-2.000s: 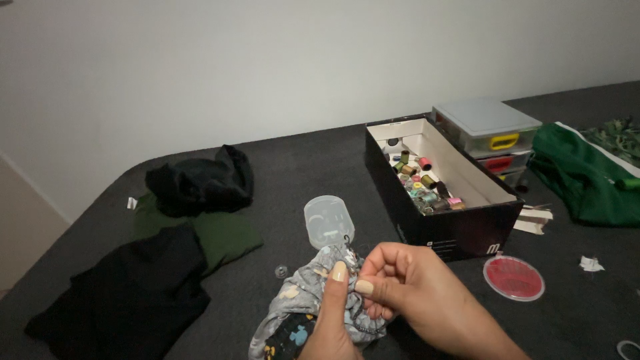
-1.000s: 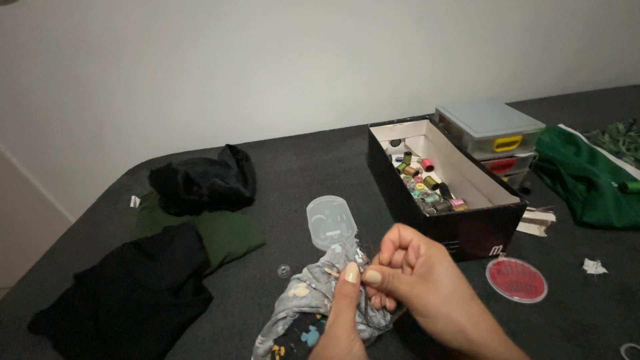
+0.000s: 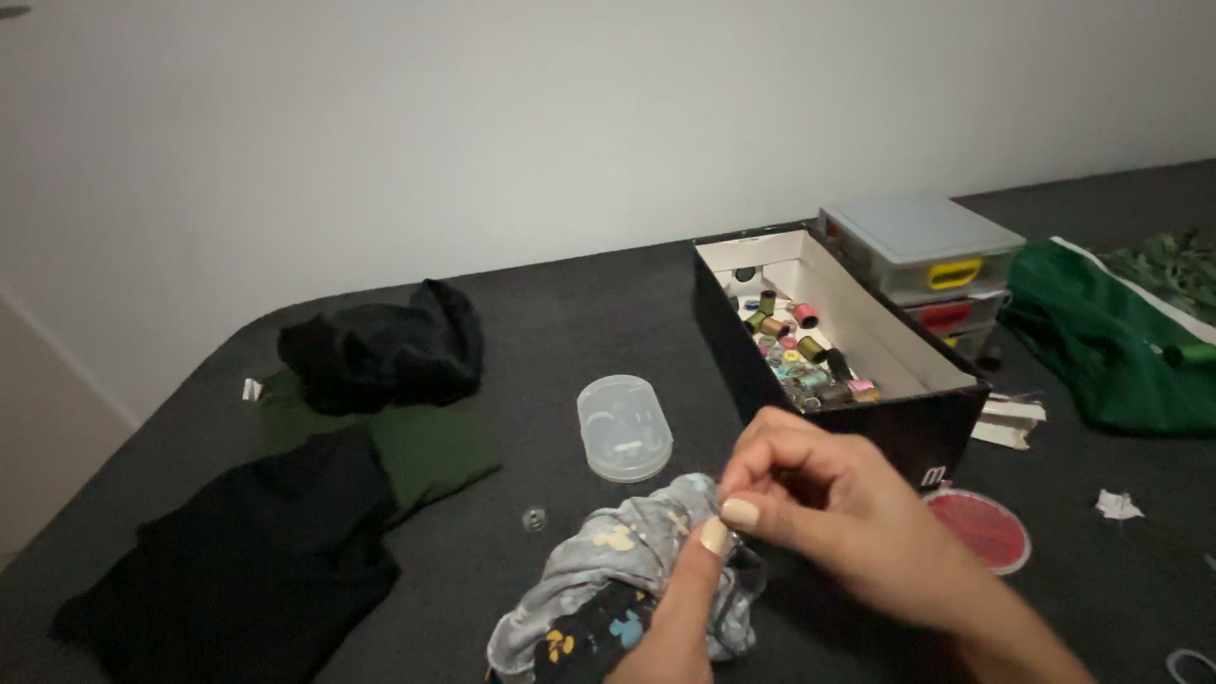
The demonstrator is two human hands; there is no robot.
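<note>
A grey printed fabric (image 3: 594, 556) with a dark patterned part lies bunched at the bottom centre. My left hand (image 3: 684, 608) grips it, thumb on top. My right hand (image 3: 836, 513) has its thumb and forefinger pinched at the fabric's upper right edge, close to the left thumb; whether a needle or something else small is between them cannot be made out. Just beyond the fabric lies a clear plastic case (image 3: 624, 427). A small clear bobbin (image 3: 534, 519) is on the dark cloth surface to the left.
A black cardboard box (image 3: 855, 418) holds thread spools (image 3: 812, 350). Behind it are stacked plastic drawers (image 3: 921, 233). Green fabric (image 3: 1092, 351), a red round disc (image 3: 983, 532) and paper scraps (image 3: 1119, 505) lie right. Black garments (image 3: 237, 560) and dark green cloth (image 3: 427, 451) lie left.
The bunched fabric and both hands have shifted slightly down and to the right, away from the clear plastic case, which the fabric touched or overlapped before. Both hands stay close together at the fabric.
</note>
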